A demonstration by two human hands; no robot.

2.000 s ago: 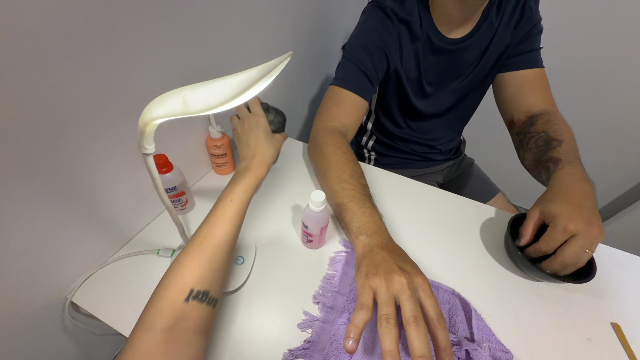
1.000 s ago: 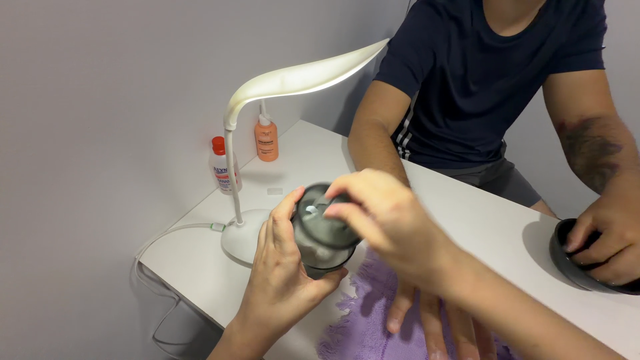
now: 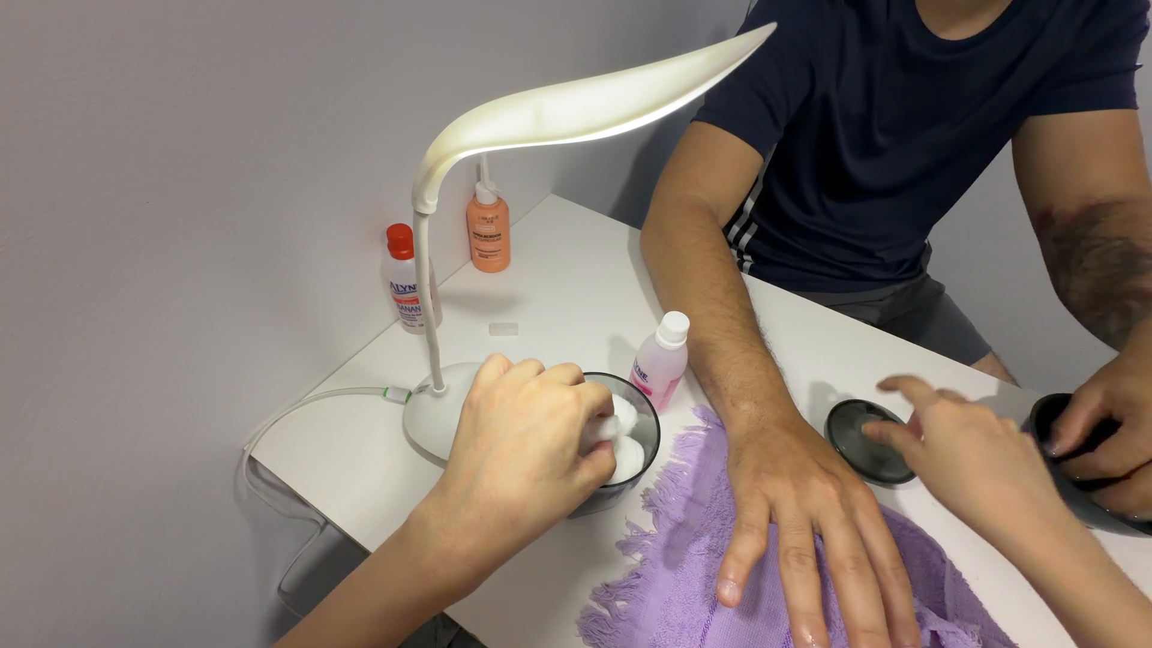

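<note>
My left hand (image 3: 540,441) reaches into a dark translucent jar (image 3: 650,441), its fingers closed on a white cotton pad (image 3: 605,427). More white cotton (image 3: 627,459) lies inside the jar. Over at the right, my right hand (image 3: 963,441) is slightly blurred, with thumb and forefinger apart above the jar's round dark lid (image 3: 868,441) on the table. A bottle of pink liquid with a white cap (image 3: 660,360) stands just behind the jar. Between my hands, another person's hand (image 3: 814,513) rests palm down on a purple fringed towel (image 3: 684,549).
A lit white desk lamp (image 3: 576,112) arches over the table (image 3: 558,243), its cable (image 3: 315,396) running off the left edge. Behind stand a red-capped bottle (image 3: 405,288) and an orange bottle (image 3: 489,234). The person's other hand (image 3: 1107,432) dips into a black bowl (image 3: 1044,432).
The jar, held in both my hands one second ago, now stands on the table without its lid. The lid lies at the right, and my right hand has moved there. My left hand has gone into the jar.
</note>
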